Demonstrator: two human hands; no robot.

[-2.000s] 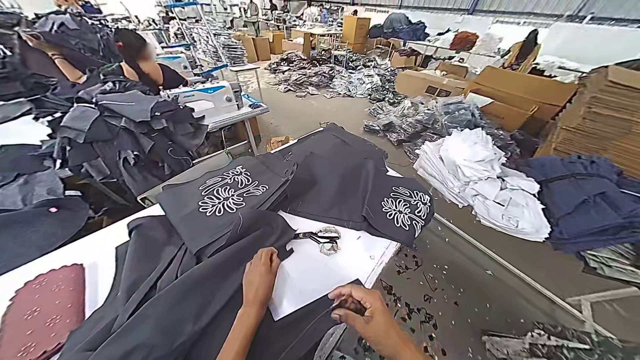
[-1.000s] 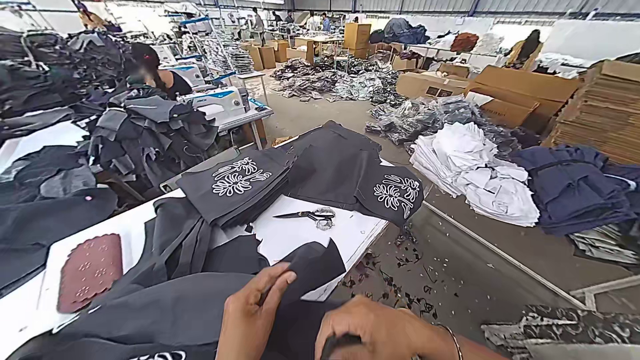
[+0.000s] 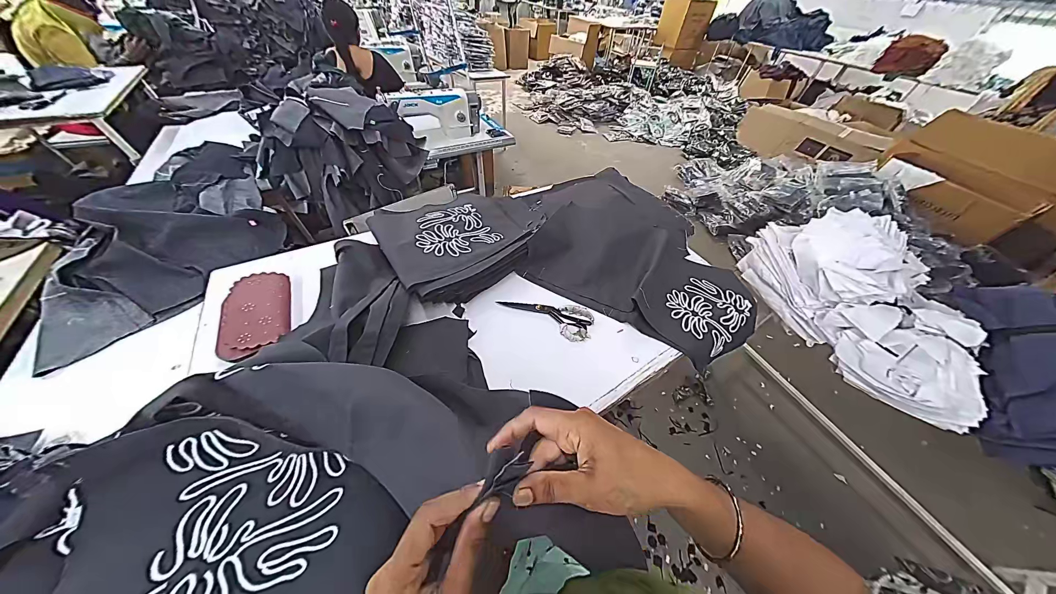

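A dark grey fabric piece with white leaf-like embroidery (image 3: 247,511) spreads over the near side of the white table. My left hand (image 3: 441,536) pinches a folded edge of dark fabric at the bottom centre. Just up and right of it, my right hand (image 3: 586,462), with a bangle on the wrist, holds the same edge between thumb and fingers. Beyond my hands, scissors (image 3: 554,315) with dark blades and wrapped handles lie on the white tabletop (image 3: 528,355). Behind them sit a stack of embroidered dark panels (image 3: 454,239) and another embroidered panel (image 3: 705,313).
A maroon scalloped piece (image 3: 254,315) rests on the table at left. Ahead left are a sewing machine (image 3: 433,111), heaped dark cloth (image 3: 338,140) and a seated person. White cloth piles (image 3: 874,313), navy cloth and cardboard boxes (image 3: 982,173) stand on the floor at right.
Both hands have come together on a fabric edge. The embroidered part of the near fabric now shows at lower left; one second ago only a sliver of it showed. The scissors have stayed on the table.
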